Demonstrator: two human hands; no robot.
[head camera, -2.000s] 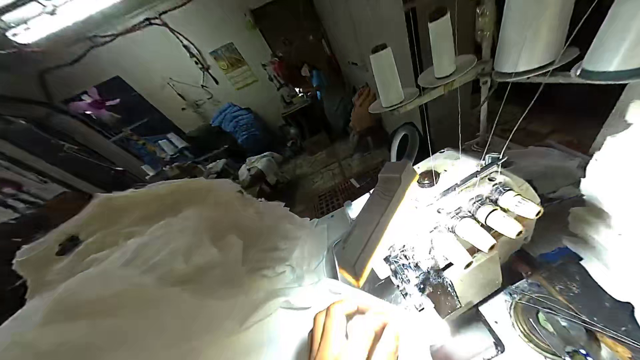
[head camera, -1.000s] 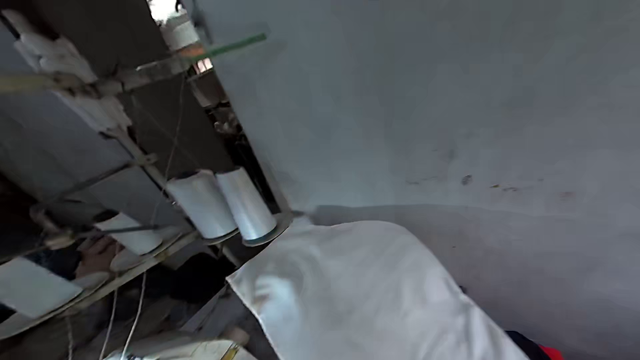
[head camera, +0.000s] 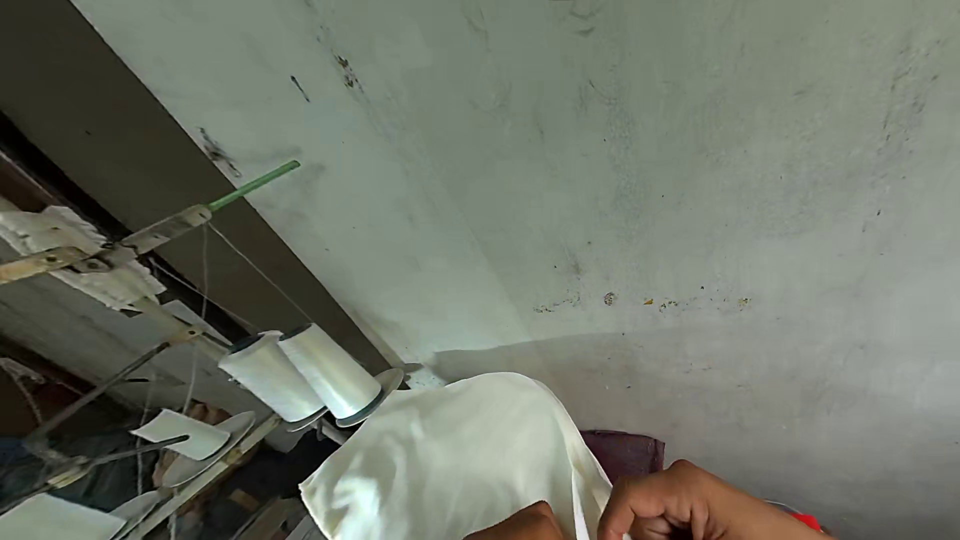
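White cloth (head camera: 465, 442) is spread at the bottom centre, its rounded top edge against the wall. My left hand (head camera: 521, 523) shows only in part at the bottom edge, over the cloth; its fingers are mostly out of view. To its right, my right hand (head camera: 694, 502) has its fingers curled at the cloth's right edge, pinching a fold there. White thread cones (head camera: 330, 371) stand on a rack just left of the cloth.
A metal thread stand (head camera: 169, 229) with a green-tipped arm reaches in from the left, threads hanging from it. Another thread cone (head camera: 184, 435) sits lower left. A maroon object (head camera: 626, 452) lies behind the cloth, by the stained wall (head camera: 600, 187).
The view has swung from the sewing machine and room to the wall. Both hands now show at the cloth's lower part; one second ago neither was plainly visible.
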